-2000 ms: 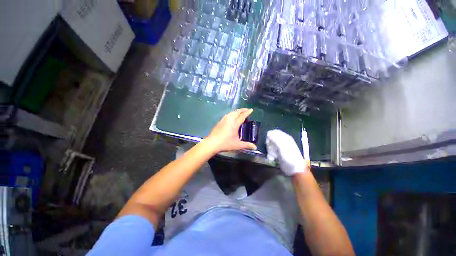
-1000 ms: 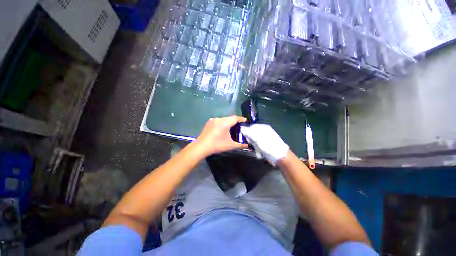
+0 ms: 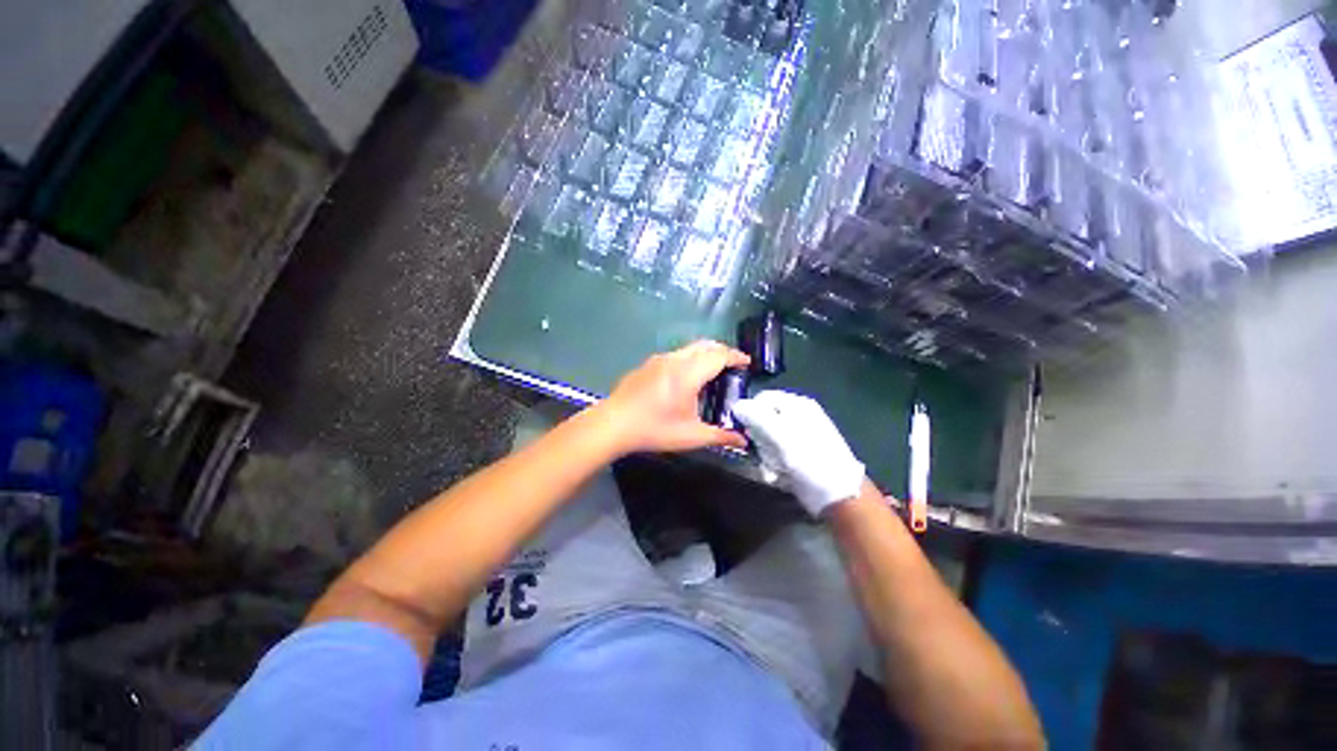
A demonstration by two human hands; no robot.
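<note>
My bare left hand [image 3: 669,401] holds a glossy black moulded part [image 3: 722,398] between thumb and fingers, just over the bench's front edge. My gloved right hand [image 3: 801,448] is against the right side of this part; its fingertips are partly hidden, so its grip is unclear. A second black moulded part [image 3: 761,345] stands on the green bench top [image 3: 557,321] just beyond my hands. A clear blister tray [image 3: 648,144] lies behind on the left, with a few black-filled pockets at its far end.
A tall stack of blister trays [image 3: 1012,191] stands on the right. A slim white trimming knife [image 3: 919,467] with an orange end lies at the right front edge. A white paper sheet [image 3: 1290,132] is at the back right. A blue panel [image 3: 1026,624] is at lower right, a carton [image 3: 315,66] at upper left.
The gloved right hand has come left from beside the knife to the part in my left hand. A second black part now stands behind my hands. The view has shifted slightly.
</note>
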